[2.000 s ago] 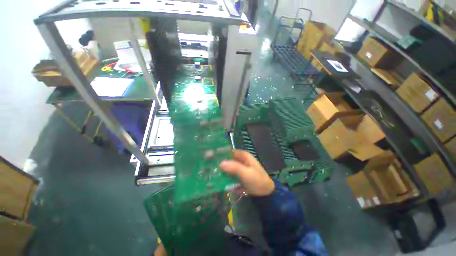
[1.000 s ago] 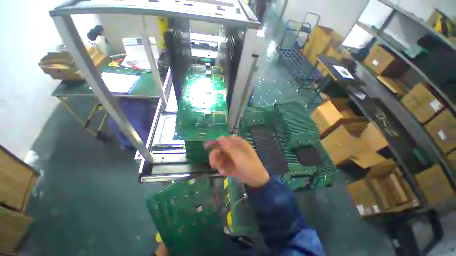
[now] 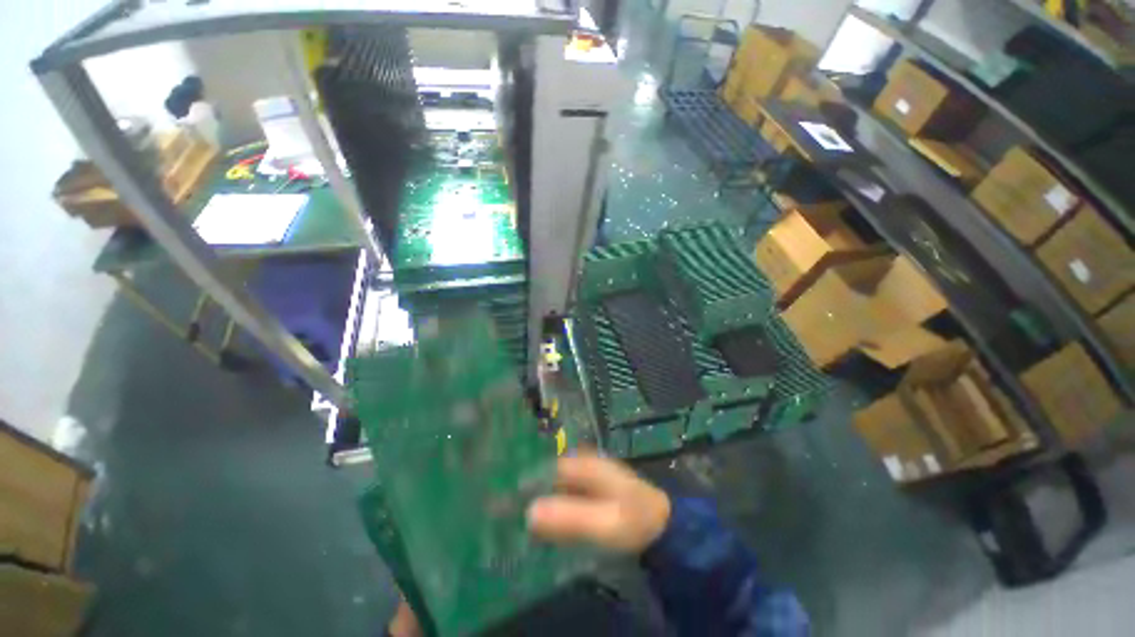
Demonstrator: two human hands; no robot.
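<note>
A green PCB panel (image 3: 454, 467), blurred, is held at its right edge by my right hand (image 3: 604, 504). It lies tilted above the stack of PCB panels (image 3: 383, 533), which shows only at its left edge. My left hand (image 3: 405, 620) is mostly cut off at the bottom edge, with only a bit of finger at the stack's lower left. The magazine rack (image 3: 373, 137) stands ahead with dark ribbed side walls, and a green board (image 3: 461, 230) lies between them.
Silver frame posts (image 3: 187, 224) stand around the rack. Green board piles (image 3: 635, 361) with dark ribbed parts lie right of it. Cardboard boxes (image 3: 859, 299) and shelves are at the right. A green-topped bench (image 3: 149, 249) is at the left, and a blue cart (image 3: 716, 112) stands behind.
My right hand was at the rack without a panel a second ago. Now it is lower and holds a panel lifted over the stack. The view has shifted slightly.
</note>
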